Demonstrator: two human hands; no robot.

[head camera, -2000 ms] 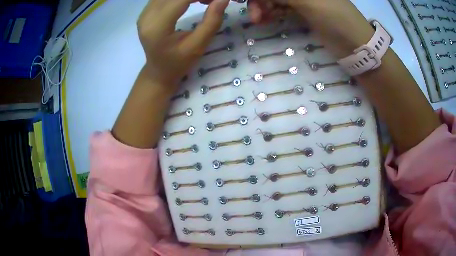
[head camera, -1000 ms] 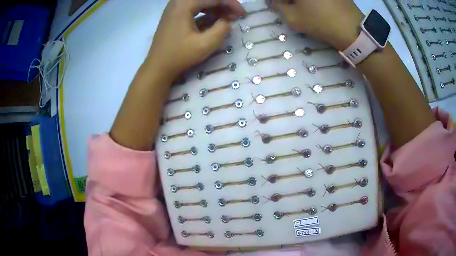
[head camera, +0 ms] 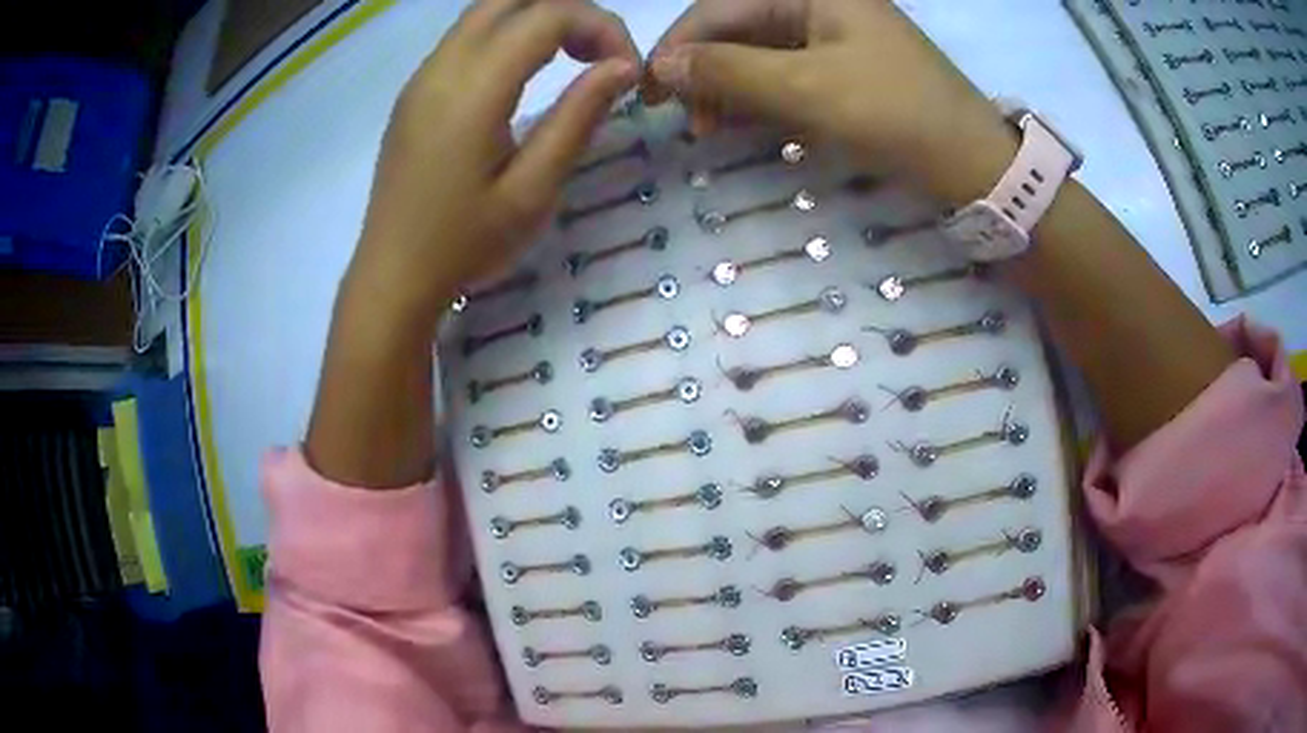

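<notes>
The white foam board (head camera: 688, 461) lies before me, with wired components (head camera: 652, 498) in slanted columns, each with two round metallic ends. Thin loose leads stick out in the right-hand columns. My left hand (head camera: 473, 172) and my right hand (head camera: 817, 93) are over the board's far part. Their thumbs and index fingers are pinched and meet at the top centre, around a small brownish piece (head camera: 654, 83), apparently a wired component. The fingers hide most of it. The hands and forearms cover some components.
Another component board (head camera: 1226, 115) is at the upper right. Blue bins (head camera: 65, 158), a white cable (head camera: 175, 244) and blue folders (head camera: 158, 473) with yellow tabs are at the left. Yellow tape (head camera: 204, 344) edges the white table. A label (head camera: 874, 670) is near the board's lower edge.
My hands were apart at the top of the picture one second ago; now their fingertips meet. The left hand's fingers have closed. The near part of the board shows slightly lower in view.
</notes>
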